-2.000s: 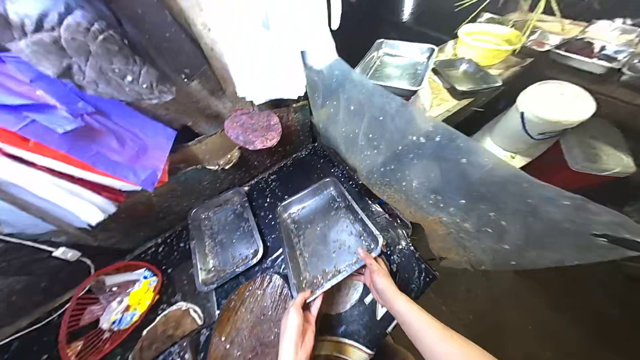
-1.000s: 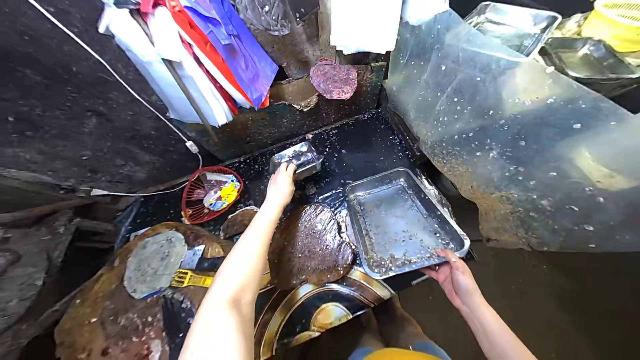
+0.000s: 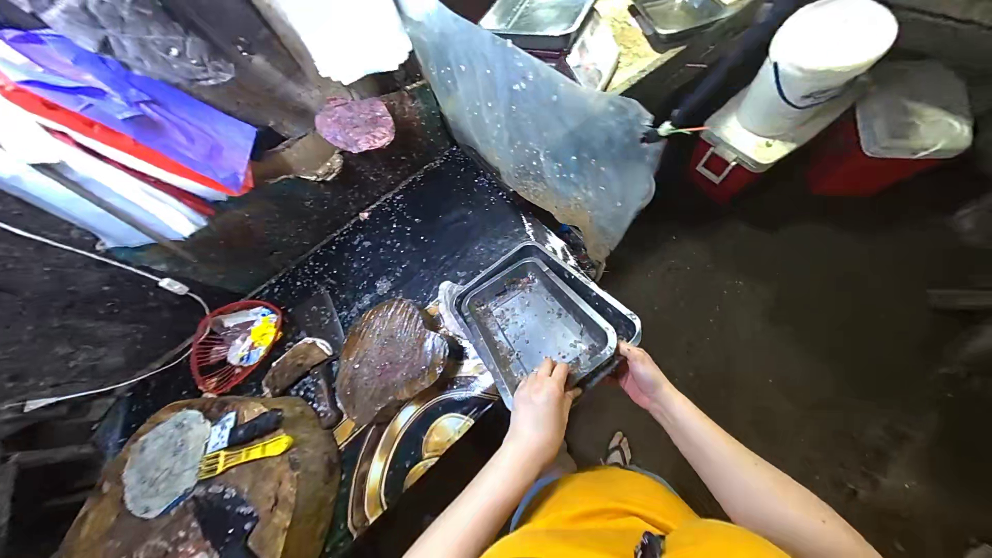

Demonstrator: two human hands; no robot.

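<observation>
Two rectangular metal trays are nested at the table's right edge. The smaller inner tray [image 3: 542, 318] has dark bits scattered over its bottom. My left hand [image 3: 540, 403] grips its near rim, fingers over the edge. The larger outer tray [image 3: 626, 314] shows around it on the upper right, and my right hand [image 3: 642, 376] holds its near right corner with the thumb on the rim. Left of the trays lies a brown wooden slab [image 3: 391, 360], wet and ridged.
A red plastic basket [image 3: 236, 345] with packets stands on the black tabletop [image 3: 403, 232]. A yellow-handled tool [image 3: 244, 456] lies on a thick wooden block [image 3: 267, 504]. Clear plastic sheeting [image 3: 542, 116] hangs behind the trays. A white bucket [image 3: 825, 62] stands at the upper right.
My left hand has come from the back of the table to the trays at right. One tray now sits inside the other; a second ago my right hand held a single tray.
</observation>
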